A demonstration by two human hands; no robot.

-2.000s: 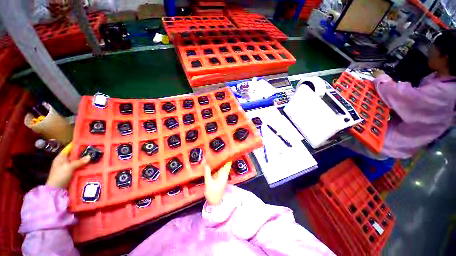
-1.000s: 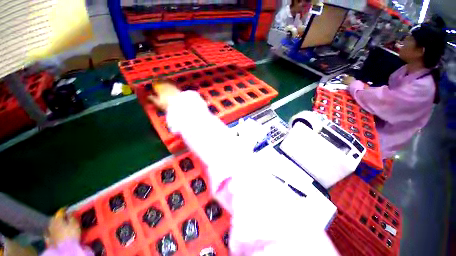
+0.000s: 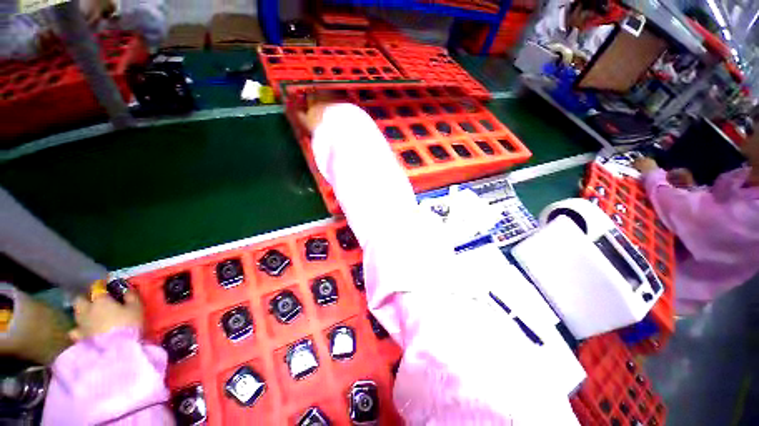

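A near red-orange foam tray (image 3: 212, 354) holds rows of dark square watch bodies (image 3: 285, 306), most with a round sensor ring facing up. My left hand (image 3: 108, 314) is at the tray's upper left corner, with a yellow finger cot showing. A dark watch body (image 3: 119, 289) touches its fingertips; whether it is gripped is unclear. My right arm reaches across the tray. My right hand (image 3: 313, 115) is at the left end of the far tray stack (image 3: 433, 176), partly hidden by the sleeve, so its grip cannot be told.
White sheets (image 3: 533, 366) with a black pen (image 3: 516, 318) lie to the right, by a white boxy device (image 3: 582, 270) and a blue bin (image 3: 474, 242). A green bench (image 3: 158, 191) lies behind the near tray. A pink-sleeved person (image 3: 707, 216) works at another tray on the right.
My right hand has left the near tray's lower edge and reached forward to the far stack. The near tray now lies lower in view. My left hand has stayed near its left side.
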